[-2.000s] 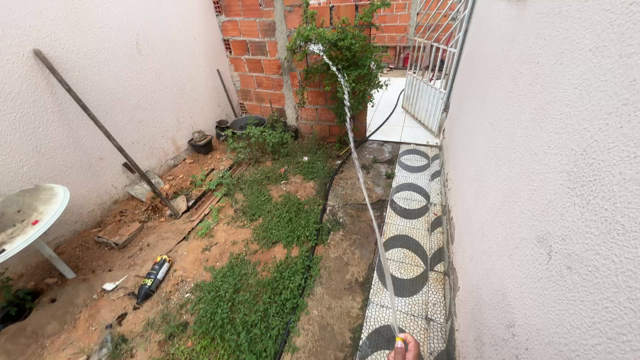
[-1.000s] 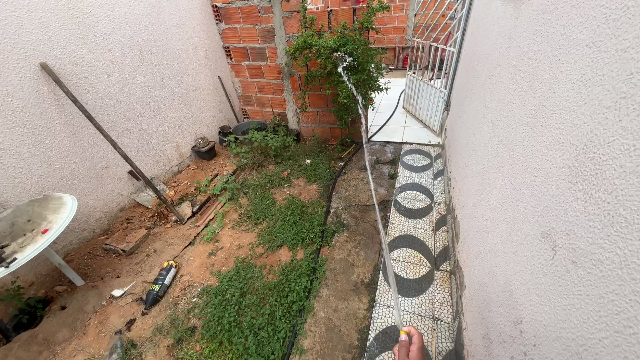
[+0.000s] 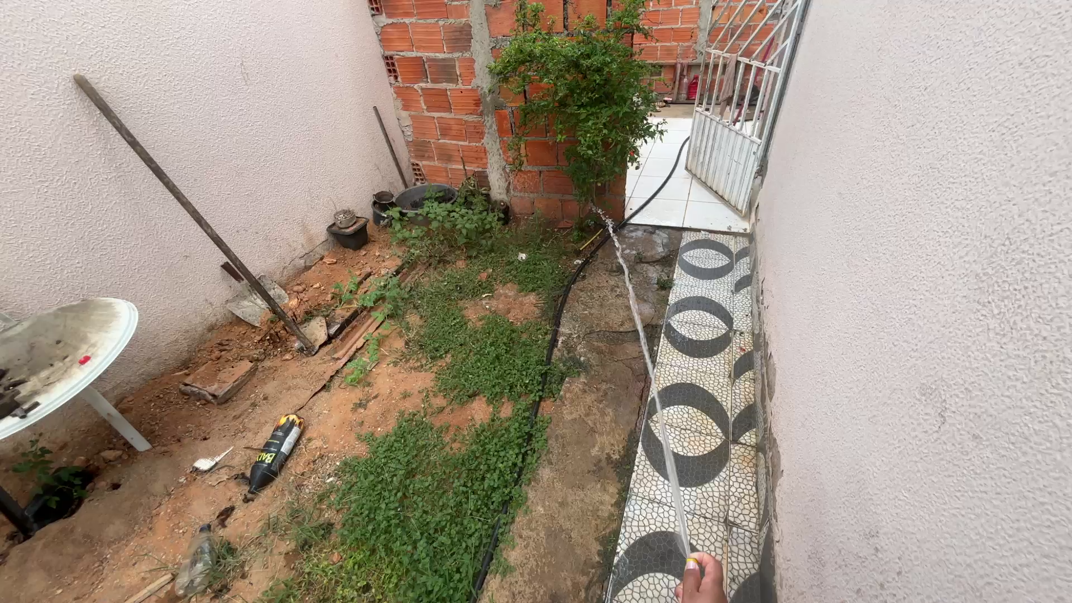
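My right hand [image 3: 702,579] shows at the bottom edge, right of the middle, closed around the end of a hose; a yellow rim [image 3: 692,561] shows at its mouth. A thin stream of water [image 3: 641,335] leaves it and arcs forward over the patterned tile path [image 3: 699,368]. The stream's far end breaks up near the foot of a leafy green shrub [image 3: 586,92], which stands against a brick wall [image 3: 435,92]. A black hose [image 3: 548,352] runs along the ground beside the green weeds [image 3: 427,494]. My left hand is out of view.
A white metal gate [image 3: 724,167] stands at the path's far end, by a plain wall [image 3: 913,293] on the right. At left are a white round table [image 3: 126,322], a long-handled tool [image 3: 193,213] against the wall, a black bottle [image 3: 275,452], a clear plastic bottle [image 3: 198,565] and black pots [image 3: 350,234].
The far end of the water stream has dropped from the shrub's leaves to near its base. My right hand still holds the hose end at the bottom of the view.
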